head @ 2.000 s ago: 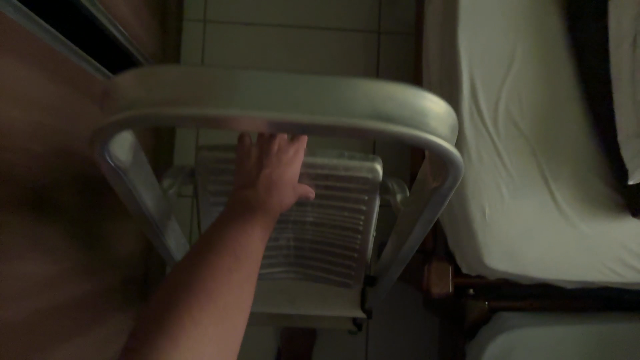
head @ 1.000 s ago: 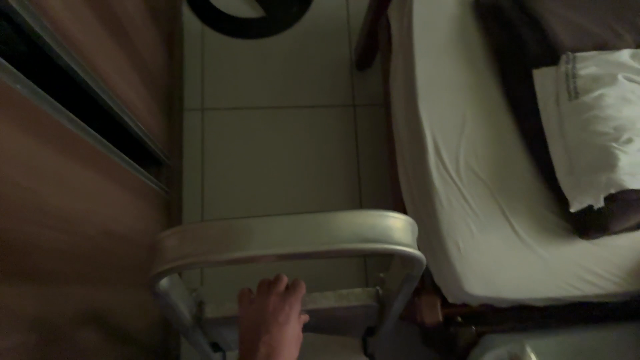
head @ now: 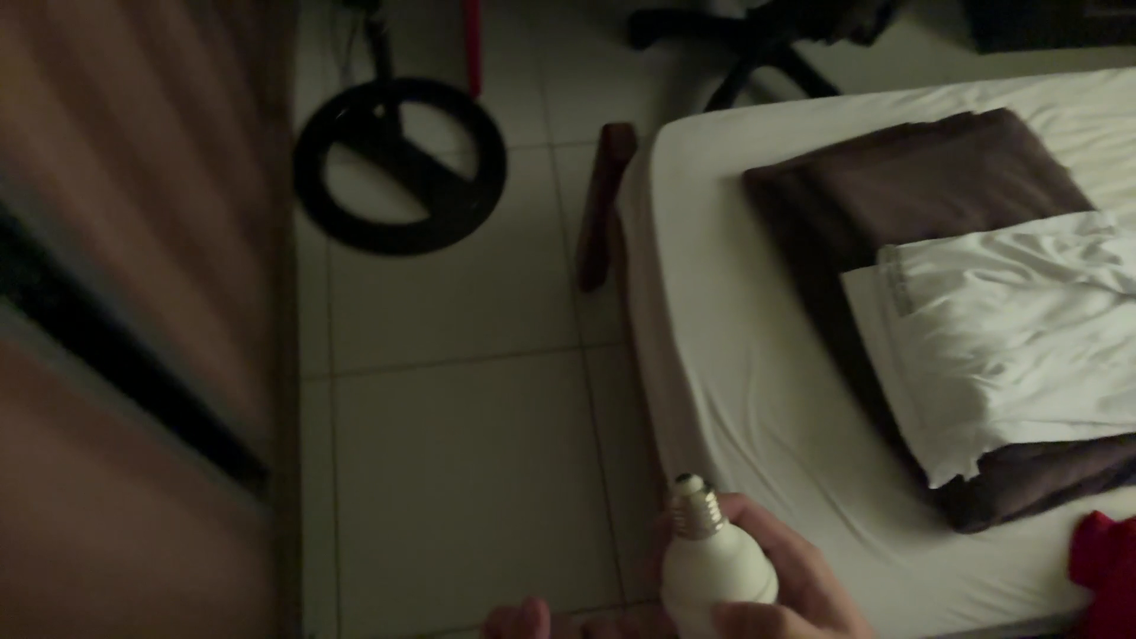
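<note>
At the bottom of the head view, my right hand (head: 799, 568) holds a white light bulb (head: 719, 572) by its body, its metal screw base pointing up and away. The bulb appears over the near corner of the bed. To its left, my left hand (head: 524, 619) shows only some fingertips at the bottom edge, the rest being cut off. Nothing shows in those fingers, and they look apart from the bulb.
On the right is a bed with a white sheet (head: 737, 355), a folded dark blanket (head: 932, 186) and a white cloth (head: 1021, 346). A wooden bedpost (head: 606, 209), a black round base (head: 399, 240) and a wheeled chair base (head: 763, 44) stand beyond. Wood-coloured panels (head: 151, 222) line the left.
The view has shifted forward, and the metal frame with slatted steps has left it. The hand on or near that frame is no longer there. The light bulb, held in my right hand, has come into view.
</note>
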